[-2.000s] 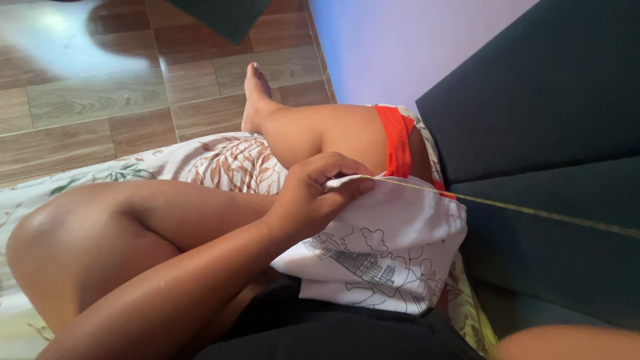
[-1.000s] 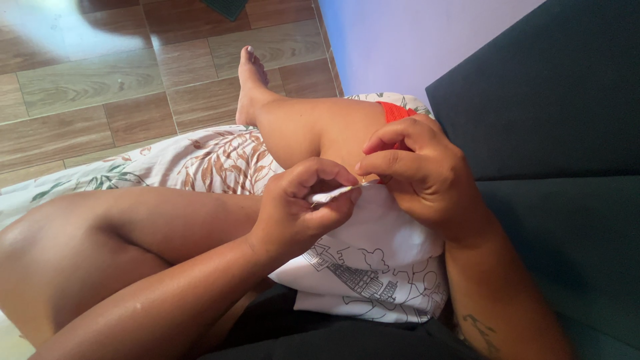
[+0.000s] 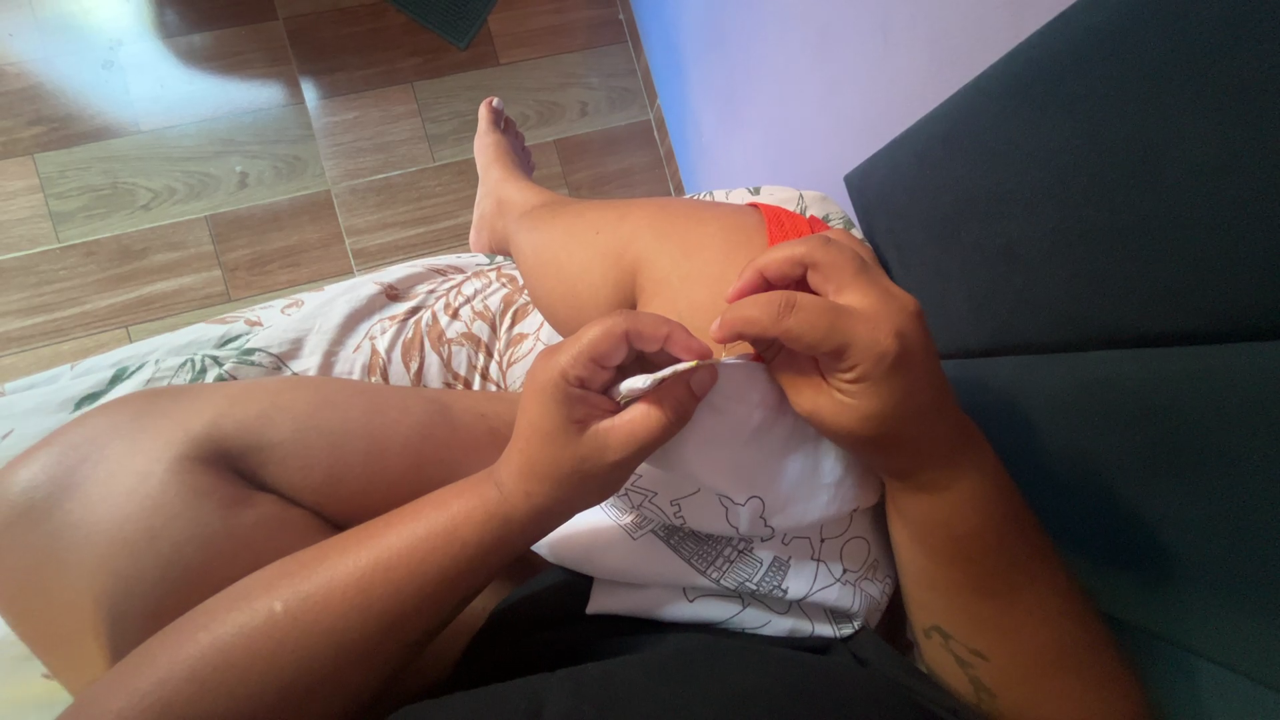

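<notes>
A white cloth [image 3: 780, 440] printed with black line drawings of buildings and balloons lies over my lap. My left hand [image 3: 620, 400] pinches its folded upper edge between thumb and fingers. Close to its right, my right hand [image 3: 850, 340] has thumb and index finger brought together just above that same edge. A tiny thin thing, perhaps a needle or crochet hook, shows below those fingertips; it is too small to name. The yellowish thread seen earlier is barely visible along the edge. Part of the cloth's edge is hidden behind my right hand.
My bare legs rest on a white cover with a leaf print [image 3: 440, 320]. A dark upholstered backrest [image 3: 1080, 200] stands at the right, beside a pale wall [image 3: 780, 90]. Beyond are a wood-look tiled floor [image 3: 180, 180] and a dark mat [image 3: 450, 15]. Red fabric [image 3: 785, 223] shows near my thigh.
Two seconds ago a thread stretched from the cloth's edge to the right, with my right hand out of view. My right hand has come in to the edge, beside my left.
</notes>
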